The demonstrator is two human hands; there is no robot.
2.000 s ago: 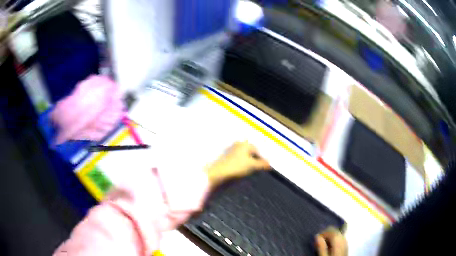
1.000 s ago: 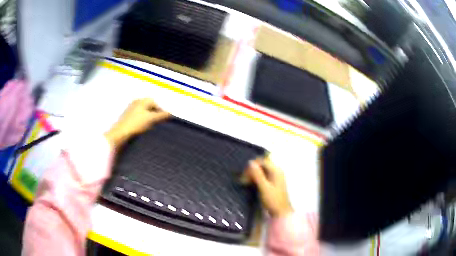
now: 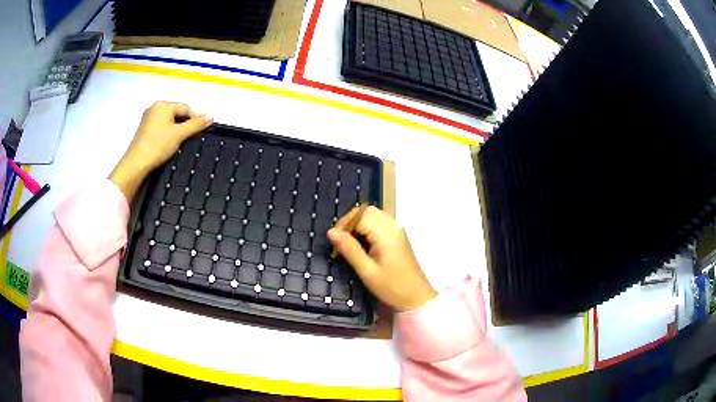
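Observation:
A black tray (image 3: 259, 212) with a raised rim and a grid of pockets lies in front of me. Rows of tiny white shiny dots cover it. My left hand (image 3: 166, 135) is at its upper left corner, thumb and fingers at the rim. My right hand (image 3: 385, 255) is over the tray's right part. Its fingertips are pinched on what looks like a short, thin tan stick (image 3: 336, 250), mostly hidden by the fingers. Brown cardboard (image 3: 389, 188) shows under the tray's right edge.
A tall black tray stack (image 3: 581, 188) stands at right. A low tray pile (image 3: 416, 59) sits inside red tape at far centre, beside flat cardboard (image 3: 479, 27). Another stack (image 3: 192, 20) is at far left on cardboard. A calculator (image 3: 74, 63), white paper (image 3: 43, 126) and pens (image 3: 25, 206) lie at left.
The view has turned and sharpened; the tray and both hands appear closer to level. My right hand has moved from near the tray's right rim to over its pockets. My left hand stays at the corner.

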